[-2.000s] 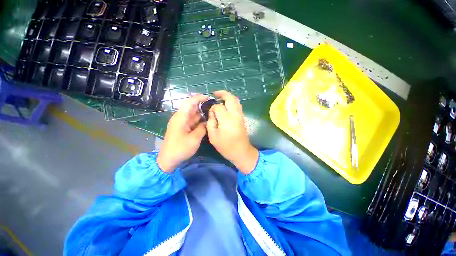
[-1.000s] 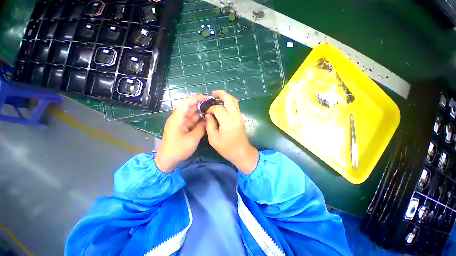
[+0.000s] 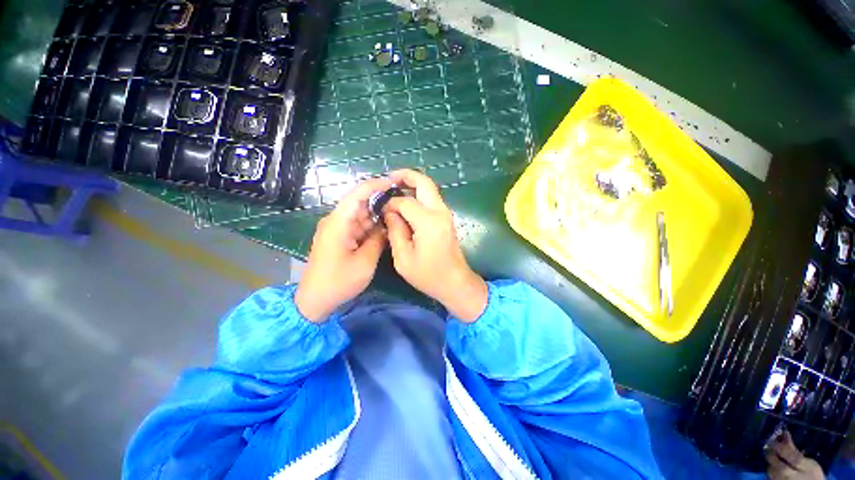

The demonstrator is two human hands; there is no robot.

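Note:
A dark watch housing (image 3: 380,202) with a shiny silver rim is held between my two bare hands, above the near edge of the green bench. My left hand (image 3: 339,251) grips it from the left side. My right hand (image 3: 427,239) has its fingers and thumb on the housing's right side and top. The fingers cover much of the housing, and I cannot tell whether a small part is at the fingertips.
A black blister tray (image 3: 141,141) with some housings lies upper left. A clear blister tray (image 3: 422,122) has small round parts at its top. A yellow tray (image 3: 577,267) holds tweezers (image 3: 664,262) and small loose parts. Stacked black trays (image 3: 750,309) stand right, with another person's hand (image 3: 790,459) there.
Another person's hand has appeared at the lower right, by the stacked trays. The housing has tilted slightly in my fingers, and my hands stay in nearly the same place.

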